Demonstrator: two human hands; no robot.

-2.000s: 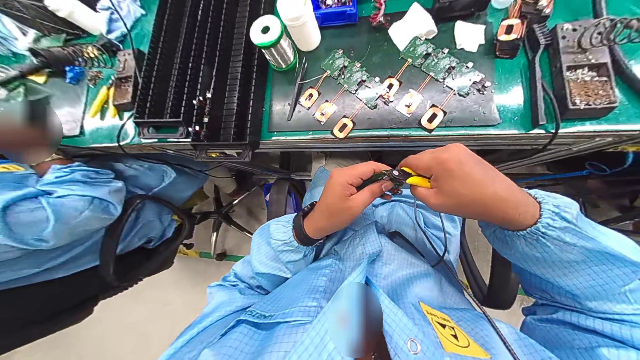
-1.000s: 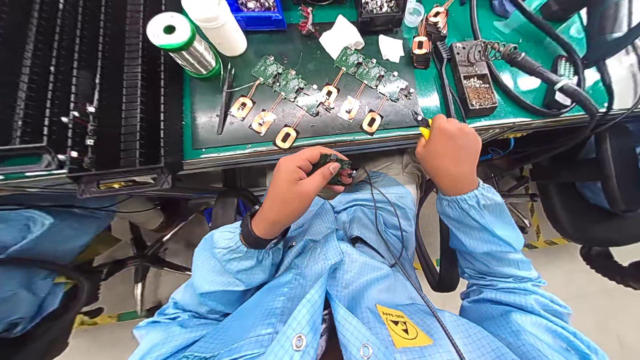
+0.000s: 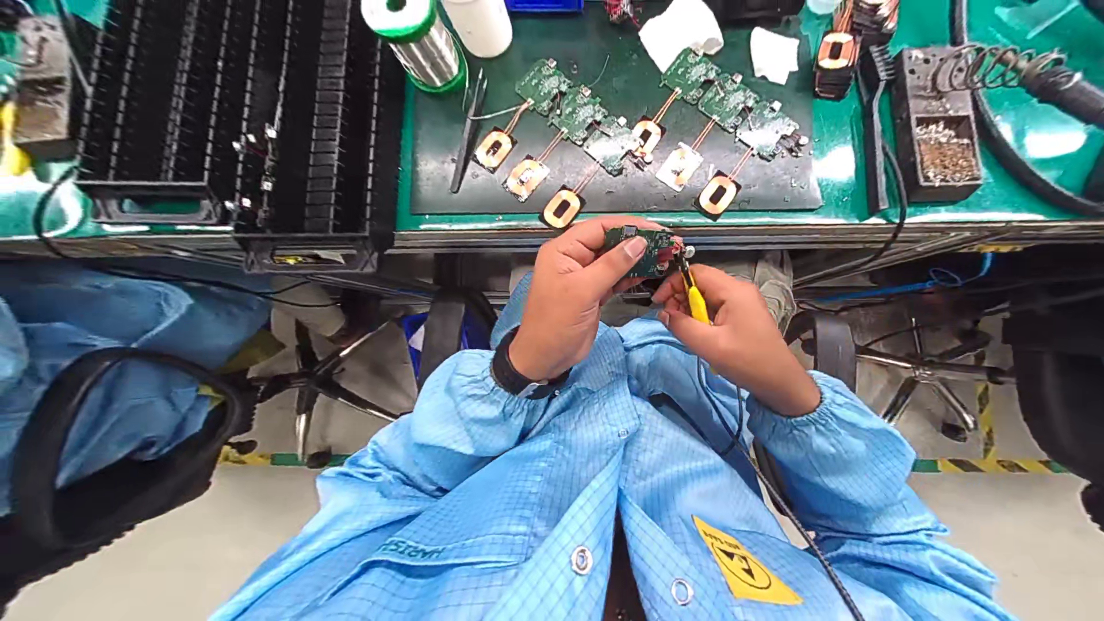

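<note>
My left hand [image 3: 573, 293] pinches a green circuit board [image 3: 640, 250] between thumb and fingers, just off the bench's front edge. Yellow-handled cutters or pliers [image 3: 697, 302] are in my right hand [image 3: 729, 323], their dark jaws up against the board's right end, by some red wires. Whether the jaws are closed on anything cannot be told. Beyond my hands, on a dark mat [image 3: 440, 185], lie several green circuit boards [image 3: 580, 112] with copper coils [image 3: 562, 207] wired to them. Black tweezers [image 3: 468, 131] rest left of these boards.
Black slotted racks [image 3: 310, 155] stand at the left, beside a solder wire spool [image 3: 423, 47] and a white bottle [image 3: 479, 24]. At the right are a black brush [image 3: 875, 129], a soldering iron stand [image 3: 940, 155] and white wipes [image 3: 774, 53]. Another person's blue sleeve [image 3: 155, 319] shows at far left.
My right hand, which was apart at the right with the yellow-handled tool one second ago, has come back left to the board in my left hand. The view has shifted.
</note>
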